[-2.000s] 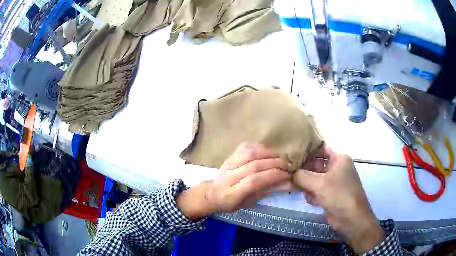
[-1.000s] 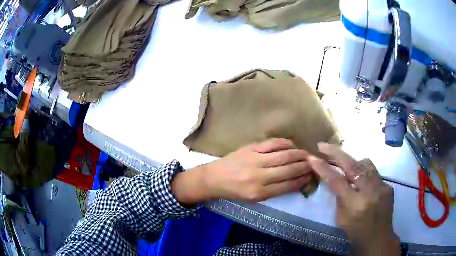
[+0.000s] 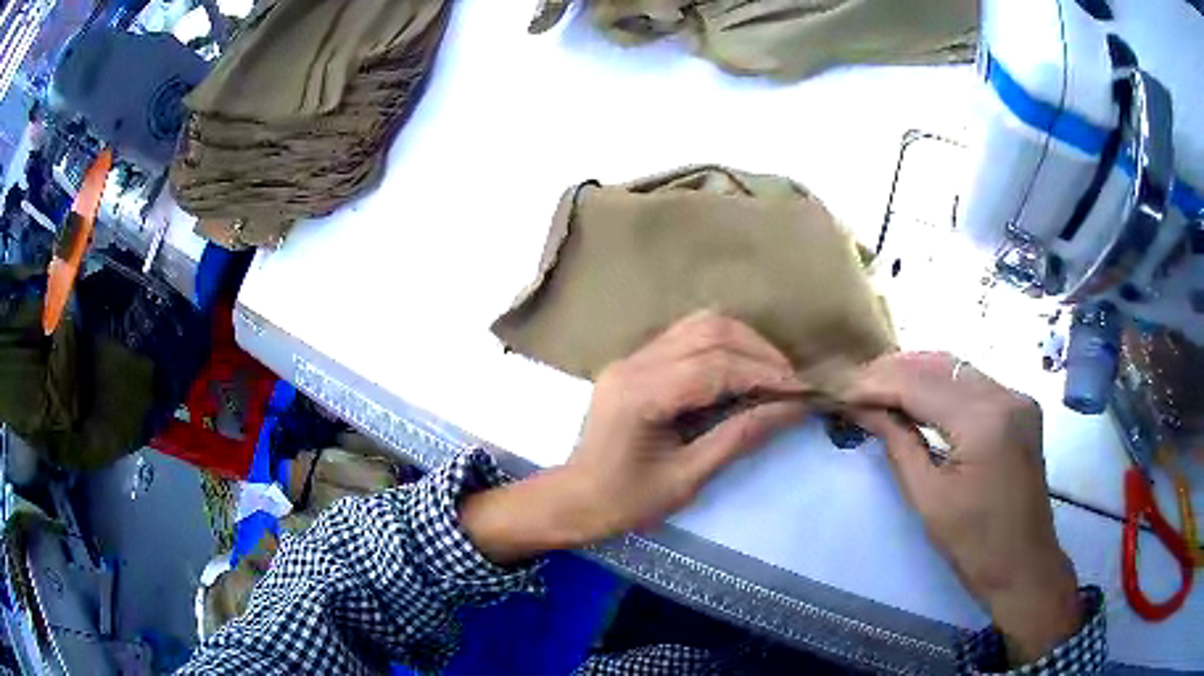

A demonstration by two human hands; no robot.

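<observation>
An olive-khaki garment piece (image 3: 713,264) lies on the white table, rounded at its right side, with a folded dark rim at its left end. My left hand (image 3: 687,429) pinches its near edge between thumb and fingers. My right hand (image 3: 957,456) pinches the same edge just to the right. The fingertips of both hands nearly meet. A small light, shiny bit shows inside my right hand; I cannot tell what tool it is. A small dark end of the edge hangs below the fingertips.
A sewing machine head (image 3: 1070,145) stands at the right, with a grey-blue cylinder (image 3: 1092,357) below it. Red-handled scissors (image 3: 1154,548) lie at the far right. A cloth bundle (image 3: 310,112) is at upper left, loose olive cloth (image 3: 819,33) at the far edge. A ruler strip (image 3: 739,574) lines the near edge.
The view has shifted, so the machine head sits further right. My left hand has changed from lying flat over the cloth to pinching its near edge, which is now lifted between both hands.
</observation>
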